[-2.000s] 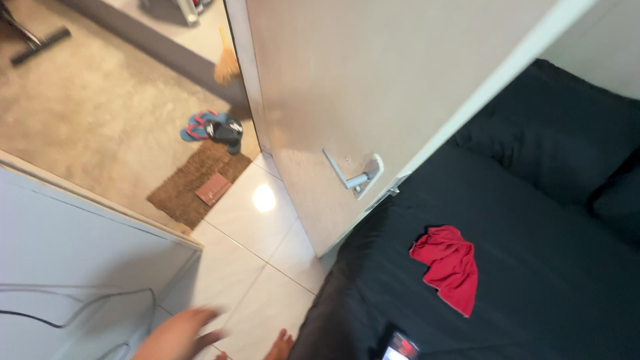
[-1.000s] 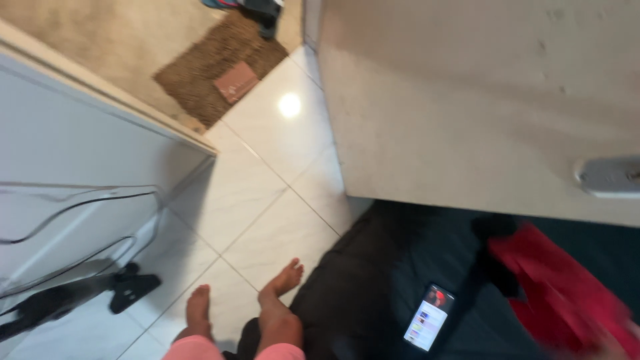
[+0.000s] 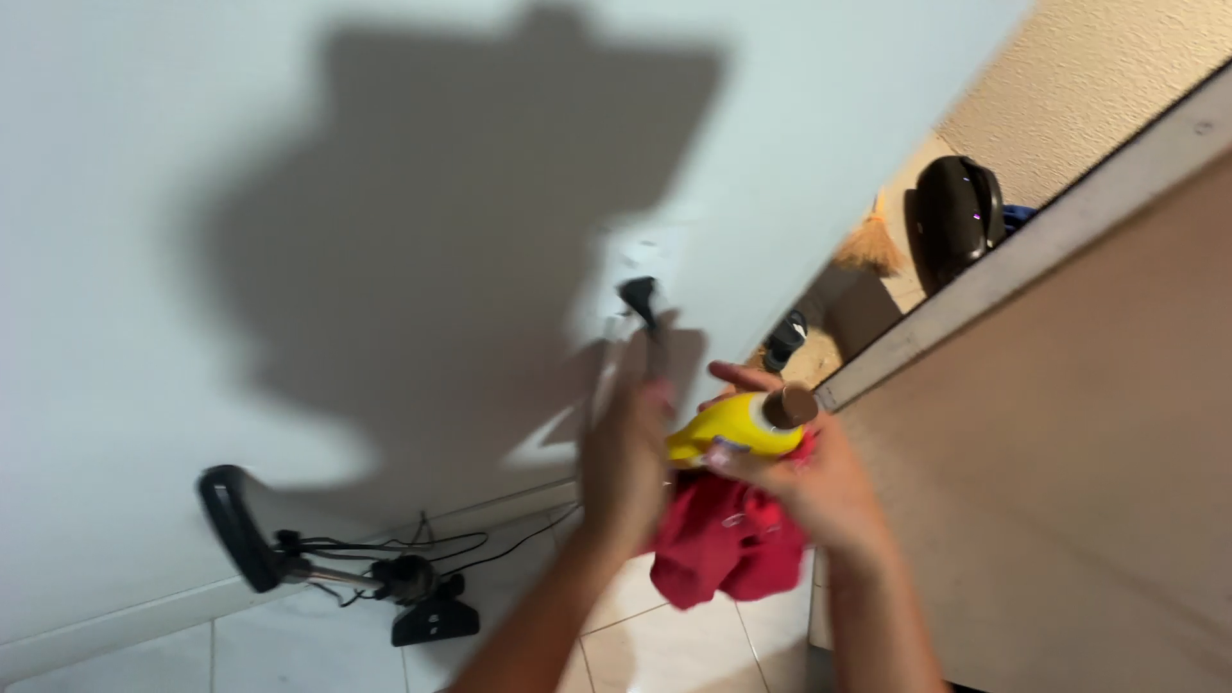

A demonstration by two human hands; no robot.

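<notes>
My right hand point(image 3: 804, 476) is closed around a yellow bottle point(image 3: 736, 428) with a brown cap, tilted with the cap toward the upper right. A red cloth point(image 3: 727, 539) hangs below the bottle from the same hand. My left hand point(image 3: 626, 452) is blurred and sits just left of the bottle, in front of the wall; whether its fingers hold anything I cannot tell. Above it, a black plug point(image 3: 638, 291) sits at a white wall socket plate point(image 3: 643, 252), its cord running down toward my left hand.
A black upright device with a handle point(image 3: 236, 527) and cables stands on the tiled floor at lower left. The door point(image 3: 1039, 462) stands at the right. Past the doorway are a straw broom point(image 3: 871, 245), a black rounded object point(image 3: 953, 221) and dark footwear point(image 3: 785, 339).
The view has swung toward the wall. The red cloth, on the black-covered surface two seconds ago, now hangs from my right hand. The yellow bottle has come into view in that hand.
</notes>
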